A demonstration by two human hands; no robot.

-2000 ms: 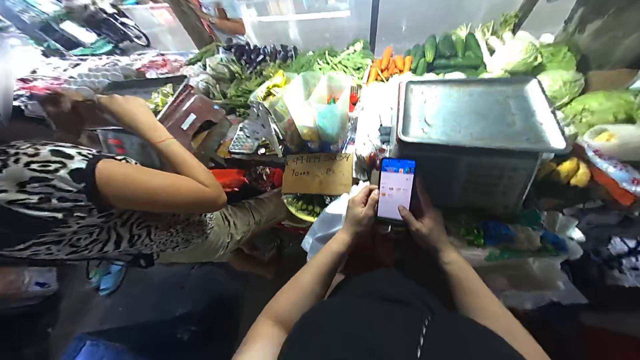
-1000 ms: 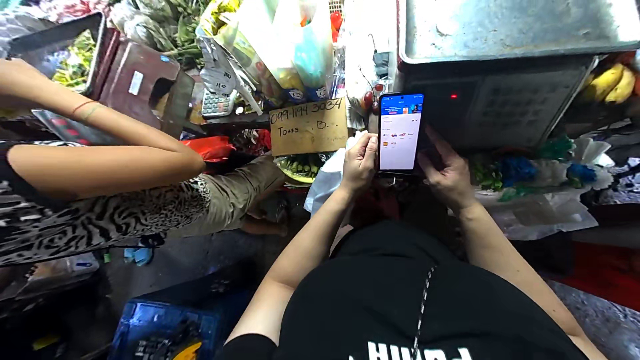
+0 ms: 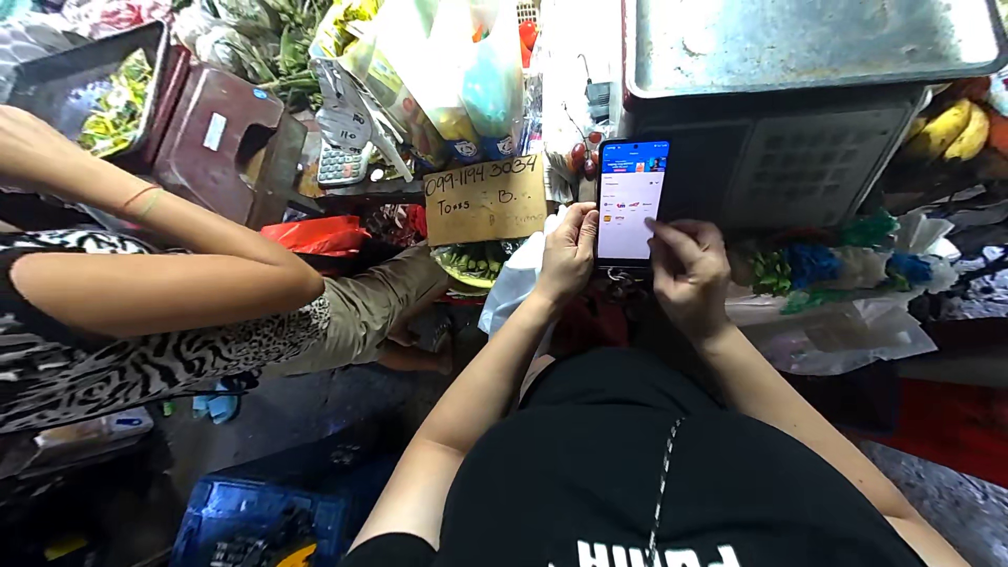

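A smartphone with a lit screen stands upright in front of me, with my left hand shut on its left edge. My right hand is at the phone's right edge, fingers bent, a fingertip at the lower right of the screen. Whether it also supports the phone cannot be told. Just left of the phone is a cardboard sign bearing handwriting, and a few red grapes lie by its upper left corner. A white plastic bag hangs beside my left hand.
A metal tray tops a dark scale at the right, near bananas. Plastic bags, a calculator and a tray of cut vegetables are at the left. A person's bent arm reaches in there. A blue crate stands below.
My right hand has come from the phone's side to the lower right of its screen. My left hand still holds the phone. The view has moved closer to the stall since the oldest frame.
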